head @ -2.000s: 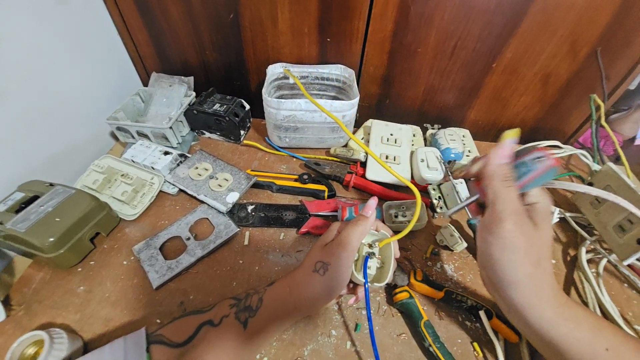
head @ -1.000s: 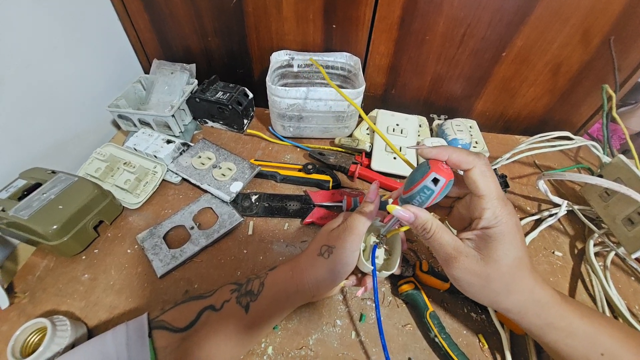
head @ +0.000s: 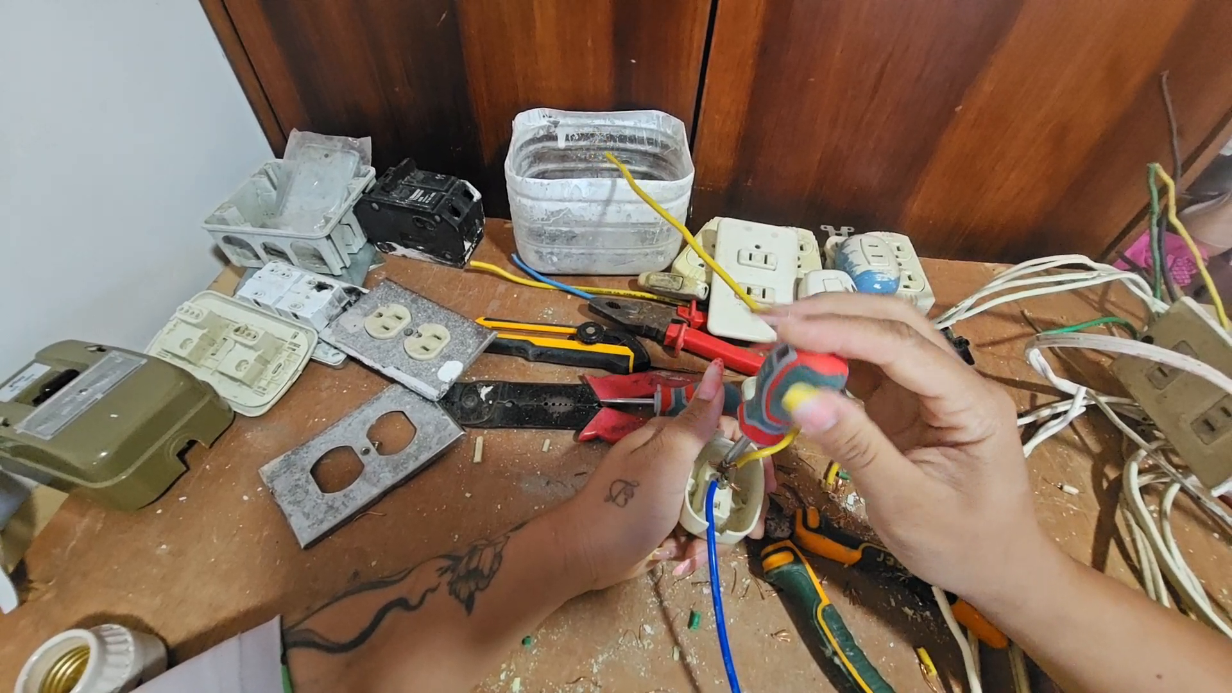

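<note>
My left hand (head: 635, 491) holds a small cream plastic electrical fitting (head: 724, 510), its open inside facing up. A blue wire (head: 715, 587) runs out of it toward the near edge, and a yellow wire (head: 674, 226) bends out of it and rises behind my right hand. My right hand (head: 895, 433) grips the red and grey handle of a screwdriver (head: 789, 390). The shaft points down into the fitting, near the bare wire ends; its exact tip is hard to see. A second screwdriver (head: 674, 397) lies behind my left thumb, over the red-handled wire stripper (head: 520, 404).
Lineman's pliers (head: 712, 346), a utility knife (head: 568, 346) and a white plastic tub (head: 597, 226) lie beyond my hands. Green-orange pliers (head: 818, 616) are close by on the right. Outlet plates (head: 361, 462) and a circuit breaker (head: 421, 212) sit left, coiled white cables (head: 1145, 500) right.
My right hand has come from the right with the screwdriver and now holds it upright over the fitting. The fitting stays in my left hand.
</note>
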